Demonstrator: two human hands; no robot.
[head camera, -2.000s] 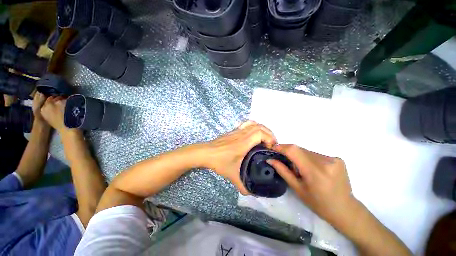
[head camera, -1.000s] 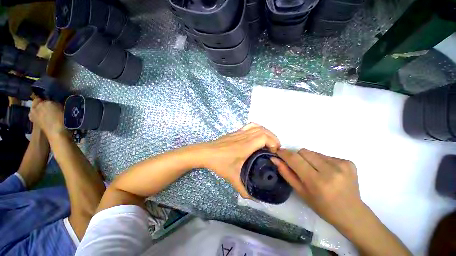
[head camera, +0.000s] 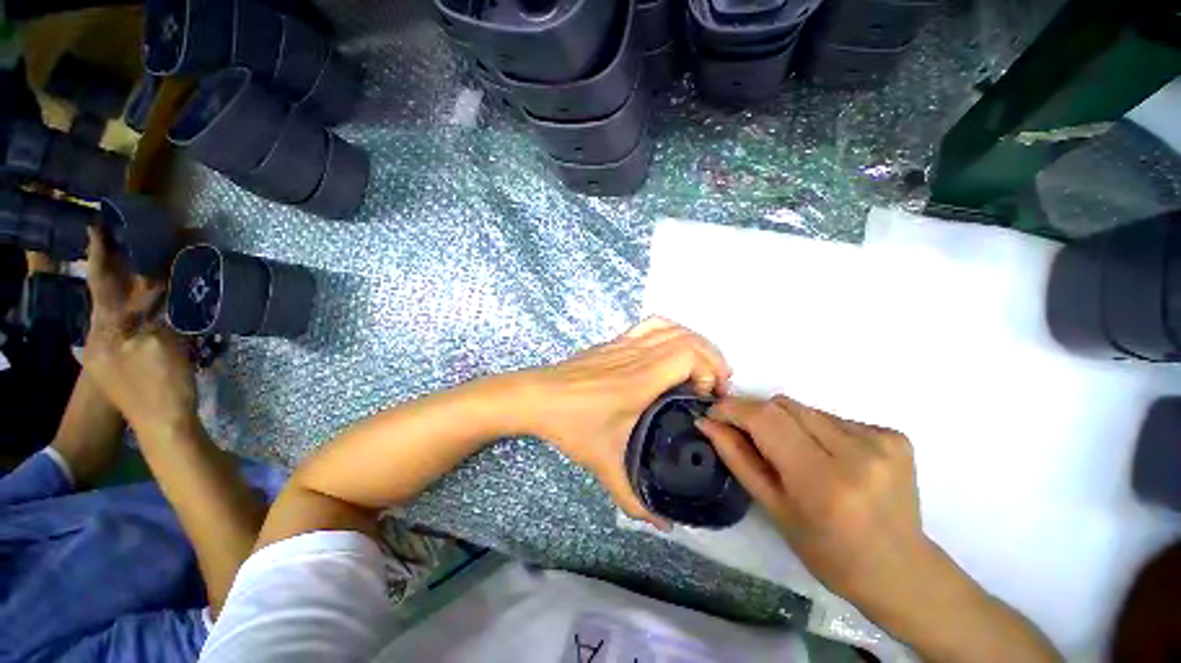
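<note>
A black plastic housing is held over the near left edge of the white foam sheet, its open top facing me and a hub with a hole inside. My left hand is wrapped around the housing's left side and upper rim. My right hand is at its upper right, with thumb and fingertips pinched at the inside of the rim. Whether a small part is between those fingertips cannot be told. The housing's right outer side is partly hidden by my right hand.
Bubble wrap covers the table left of the foam. Housing stacks stand at the back; others lie at left and right. A green post rises at back right. A neighbouring person's hands work at far left.
The housing has shifted slightly down in my left hand. My right hand's fingertips have moved from over the hub to the upper rim. The neighbour's hands have shifted.
</note>
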